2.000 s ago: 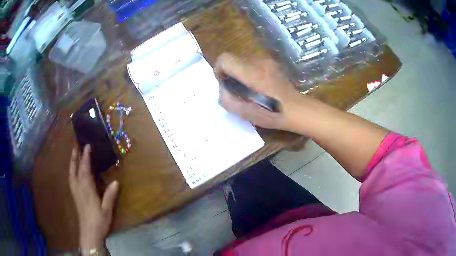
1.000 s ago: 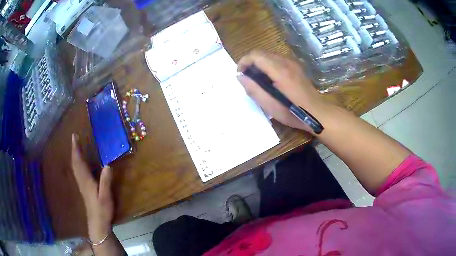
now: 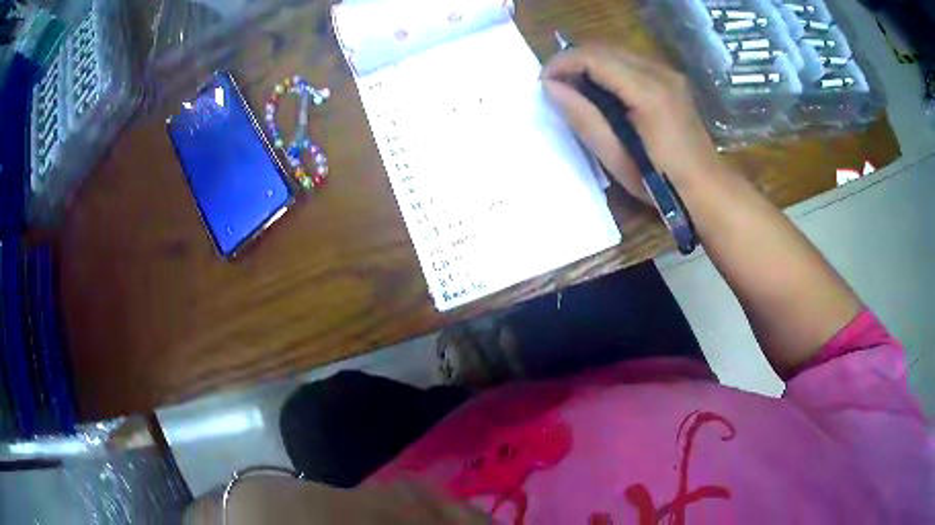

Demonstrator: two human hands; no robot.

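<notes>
A white notepad (image 3: 492,174) with handwritten lines down its left side lies on the wood-grain table, its top pages folded over. My right hand (image 3: 636,113) holds a black pen (image 3: 641,149) over the pad's upper right edge; the pen's tip shows near the top. A smartphone (image 3: 228,169) with a lit blue screen lies flat left of the pad. A beaded strap (image 3: 297,138) lies beside the phone. My left hand is at the bottom edge, blurred and mostly cut off; a wrist with a thin bracelet (image 3: 256,477) shows, but its fingers cannot be made out.
Clear trays with silver cylindrical parts (image 3: 764,67) stand at the table's back right. Another tray of small parts (image 3: 67,92) is at the far left, near blue crates (image 3: 31,328). Clear plastic (image 3: 113,482) lies below the left table edge. The wearer's dark-clad legs are under the front edge.
The view has shifted, so table things sit higher in the picture. My left hand has left the table beside the phone and moved to my body. The phone screen went from dark to lit earlier.
</notes>
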